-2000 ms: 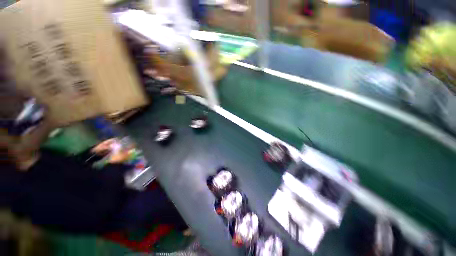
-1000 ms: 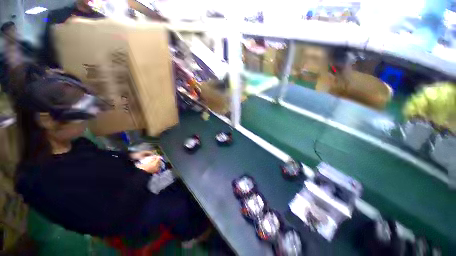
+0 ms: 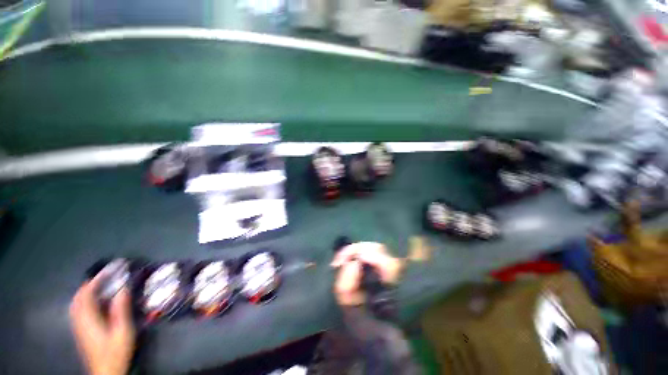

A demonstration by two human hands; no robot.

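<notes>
My left hand point(image 3: 102, 333) is at the lower left, its thumb and fingers around the leftmost black housing with a silver top point(image 3: 114, 275). This housing stands at the left end of a row with several more like it, one of them here point(image 3: 212, 286). Red bits show at their near edges. My right hand point(image 3: 366, 271) is a little right of the row, closed around a black tool that looks like the electric screwdriver point(image 3: 379, 290). The tool's tip is blurred and cannot be made out. The frame is blurred.
The white screw feeder point(image 3: 236, 183) stands behind the row, by the white strip point(image 3: 410, 146). One housing point(image 3: 168, 165) is left of it, others point(image 3: 328, 171) right of it. Small round parts point(image 3: 461, 221) and dark clusters point(image 3: 513, 167) lie further right. A carton point(image 3: 505, 326) is at the lower right.
The view has swung right and down, from the seated person and large carton to the bench before me. Both my hands have come into view, the left one on the leftmost housing.
</notes>
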